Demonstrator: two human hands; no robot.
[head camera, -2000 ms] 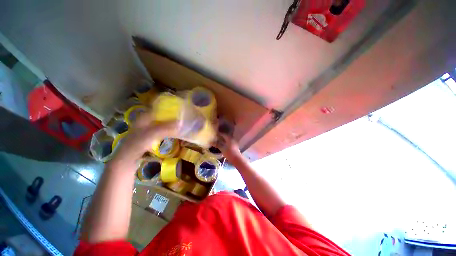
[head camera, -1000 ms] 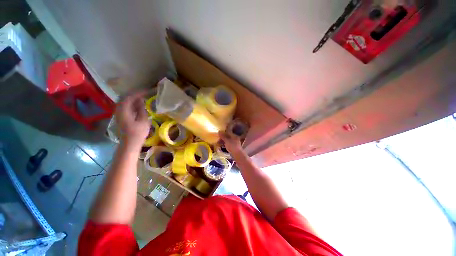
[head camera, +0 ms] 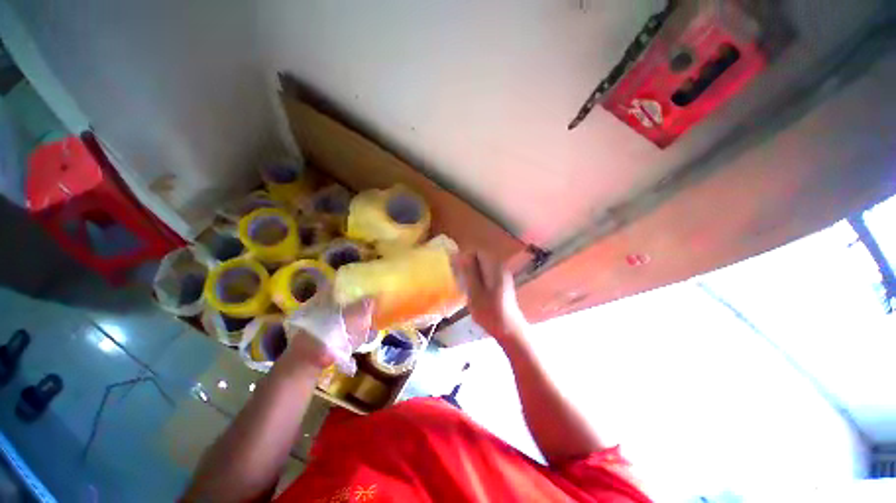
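A wrapped sleeve of tape rolls [head camera: 401, 283] lies across the front of the view, above the open carton. My left hand [head camera: 339, 339] is shut on crinkled plastic wrap [head camera: 324, 319] at the sleeve's left end. My right hand [head camera: 486, 290] is at the sleeve's right end, fingers beside it; its exact grip is unclear. The open carton of tape [head camera: 339, 401] holds several yellow tape rolls [head camera: 238, 286], some loose and some in clear film. Another wrapped sleeve [head camera: 390, 216] lies near the raised flap [head camera: 378, 152].
The carton stands in a wall corner. A red stool [head camera: 98, 211] is at left, and dark shoes [head camera: 39, 396] are on the floor. A red box-like object [head camera: 683, 74] is at upper right. A reddish-tan panel [head camera: 678, 231] runs along the right.
The sleeve has turned more level and moved towards me. My left hand has come across from the carton's left side to its wrap. My right hand has moved up slightly.
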